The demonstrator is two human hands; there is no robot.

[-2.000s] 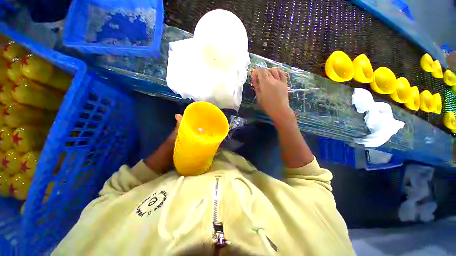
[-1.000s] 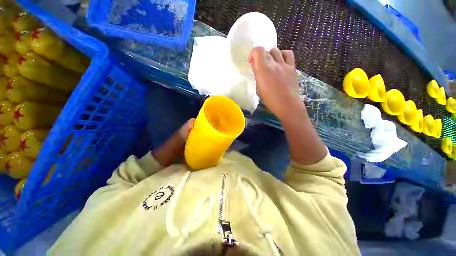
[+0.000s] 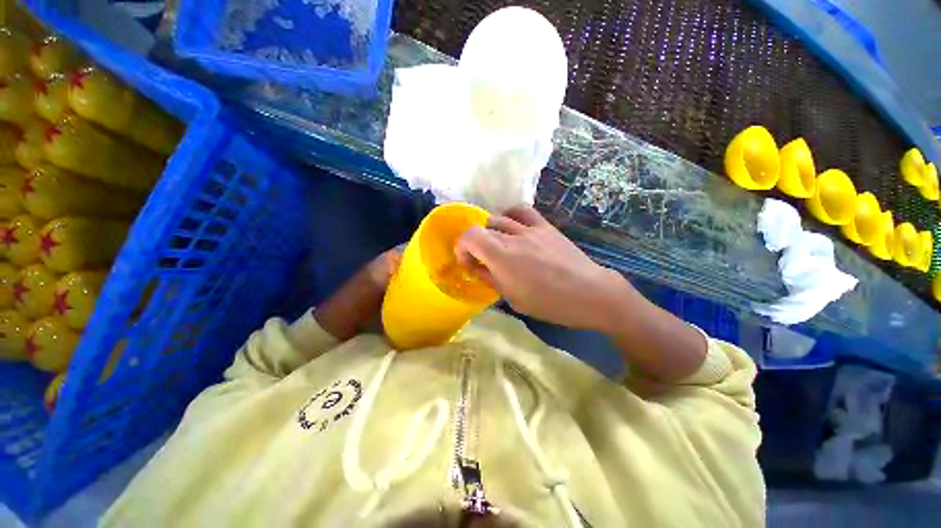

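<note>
A stack of nested yellow shells (image 3: 418,299) stands tilted in front of my chest, its open end up. My left hand (image 3: 385,270) holds it from the left side, mostly hidden behind it. My right hand (image 3: 521,260) is at the open end, with fingertips inside the rim; whether they pinch the inner shell is hidden. A white bowl (image 3: 514,64) rests on a white cloth (image 3: 428,129) on the blue-grey ledge (image 3: 660,196), beyond both hands.
Yellow shells (image 3: 832,197) lie in a row on the dark mesh belt (image 3: 660,77). A crumpled white cloth (image 3: 810,270) lies on the ledge at right. A blue crate (image 3: 170,268) with star-printed shells (image 3: 72,232) is at left, a shallow blue tray (image 3: 284,64) at upper left.
My right hand has moved from the white bowl back to the open end of the yellow stack. My left hand still holds the stack.
</note>
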